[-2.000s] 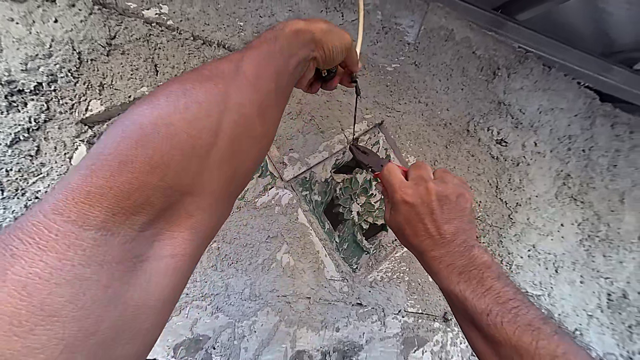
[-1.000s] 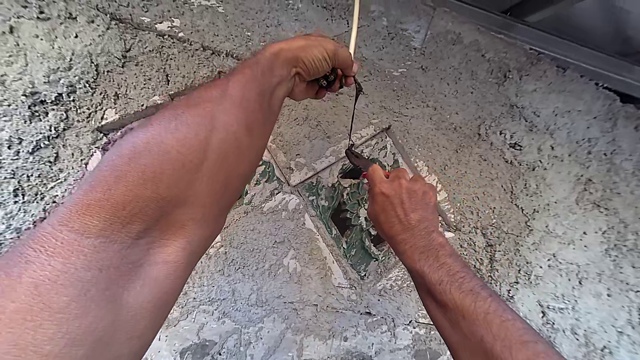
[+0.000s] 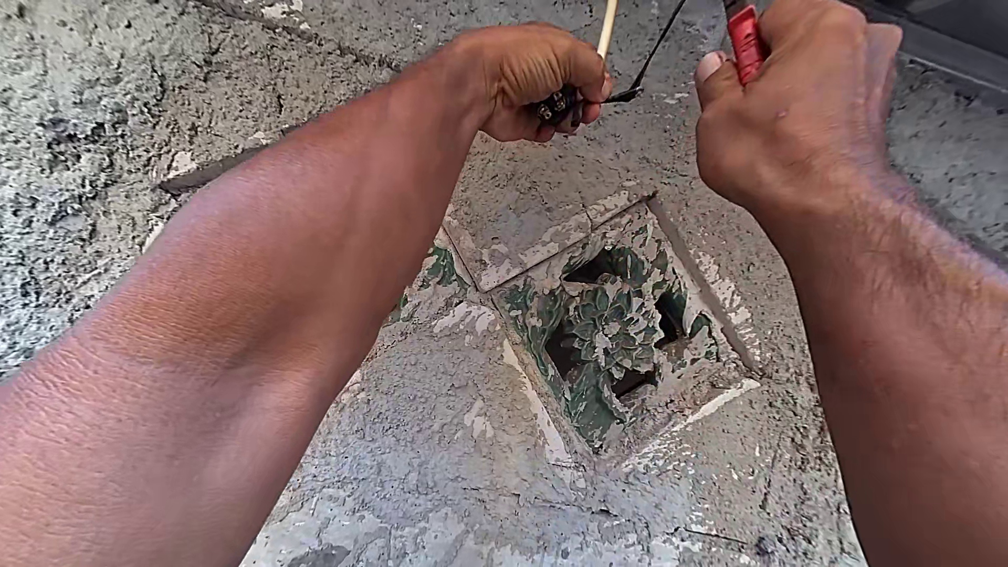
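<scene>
My left hand (image 3: pixel 547 83), at the top middle, is closed around a small black item (image 3: pixel 557 106) with metal-looking ends, whose kind I cannot tell. A pale cable or rod (image 3: pixel 607 27) rises from that fist. From the same fist a thin dark wire (image 3: pixel 655 49) runs up toward the pliers. My right hand (image 3: pixel 795 98), at the upper right, grips the pliers by their red handle (image 3: pixel 746 43); the jaws are cut off by the top edge. Whether they hold the wire cannot be seen.
A rough cement wall (image 3: pixel 409 441) fills the view. Set in it below my hands is a diamond-shaped openwork block (image 3: pixel 614 331) with green leaf relief and dark gaps. A groove (image 3: pixel 213 169) lies behind my left arm. A dark metal edge (image 3: pixel 945 59) crosses the upper right corner.
My right hand with the pliers has moved up and away from the block's top corner. The dark wire, which hung down toward the block, now slants upward from my left fist.
</scene>
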